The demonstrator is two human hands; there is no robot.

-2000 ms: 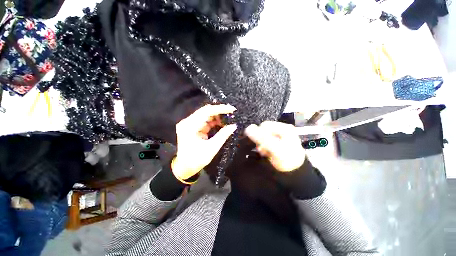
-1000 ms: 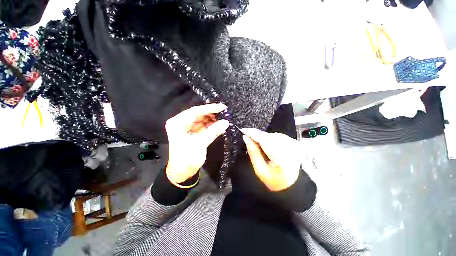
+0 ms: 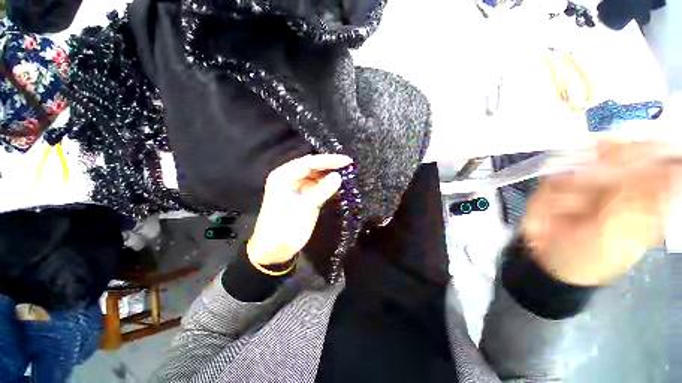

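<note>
A dark garment with grey-black speckled cloth (image 3: 392,127) and a smooth black lining (image 3: 217,127) lies on the table and hangs over its edge. A glittering sequin trim (image 3: 288,105) runs along its edge down to my lap. My left hand (image 3: 295,209) pinches the trimmed edge between thumb and fingers. My right hand (image 3: 598,213) is far out to the right, large and blurred; its fingers and anything in them cannot be made out. No needle or thread can be told.
A black frilly trim pile (image 3: 116,120) and floral bag (image 3: 34,78) are at left, with a yellow tool (image 3: 54,161). Orange-yellow scissors (image 3: 568,78), a thin metal tool (image 3: 493,96) and a blue patterned pouch (image 3: 621,114) lie at right. A person in jeans (image 3: 63,336) is at lower left.
My right hand has moved from beside the trim at the centre far out to the right. My left hand stays on the trimmed edge. The whole view has shifted slightly.
</note>
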